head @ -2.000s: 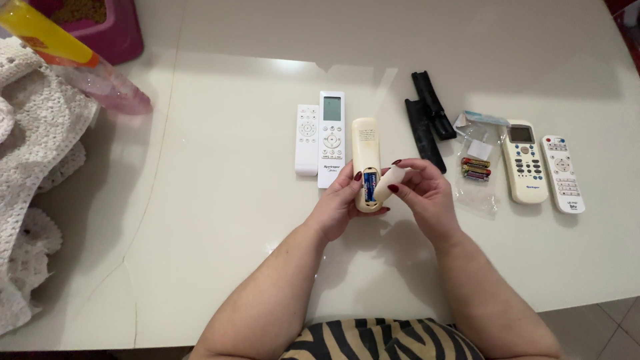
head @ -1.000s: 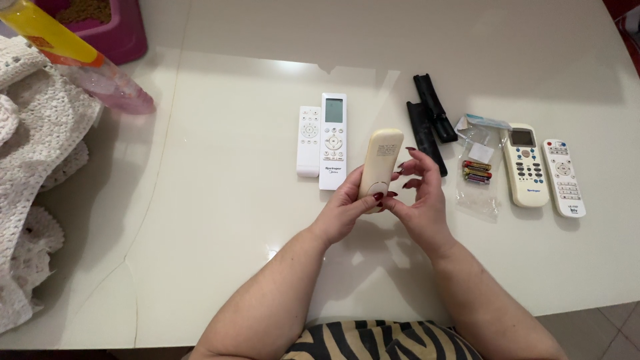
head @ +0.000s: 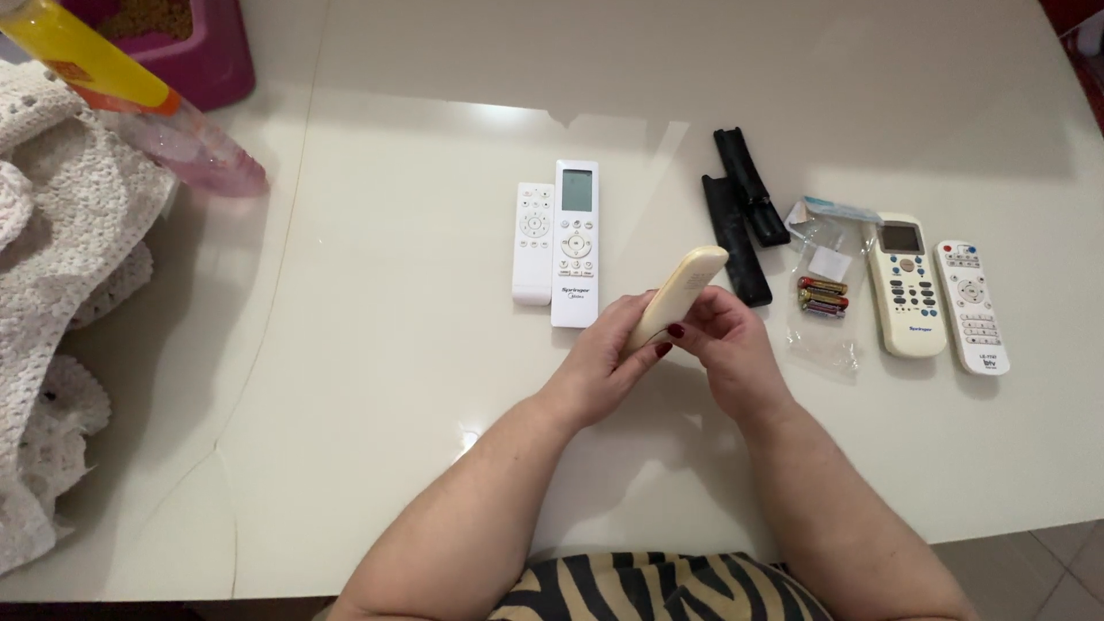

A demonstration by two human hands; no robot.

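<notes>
My left hand (head: 599, 366) is closed around the lower part of a cream remote control (head: 686, 289), whose back shows printed writing and which is tilted to the right. My right hand (head: 733, 345) touches its lower right edge with thumb and fingers; the fingertips are partly hidden. Left of my hands a small white remote (head: 533, 267) and a longer white Springer remote (head: 575, 302) lie side by side. Several small batteries (head: 822, 297) rest on a clear plastic bag (head: 819, 345) at the right. Beyond it lie a cream Springer remote (head: 914, 332) and a white remote (head: 983, 332).
Two black plastic pieces (head: 737, 250) (head: 750, 185) lie behind my right hand. At the left are a white crocheted cloth (head: 86, 198), a bottle with pink liquid (head: 198, 155) and a magenta container (head: 228, 60). The glossy table (head: 388, 362) ends at the lower right.
Two seconds ago the remote's battery compartment was uncovered, with a cover in my right hand; one second ago the cover was on. The remote has since tilted to the right.
</notes>
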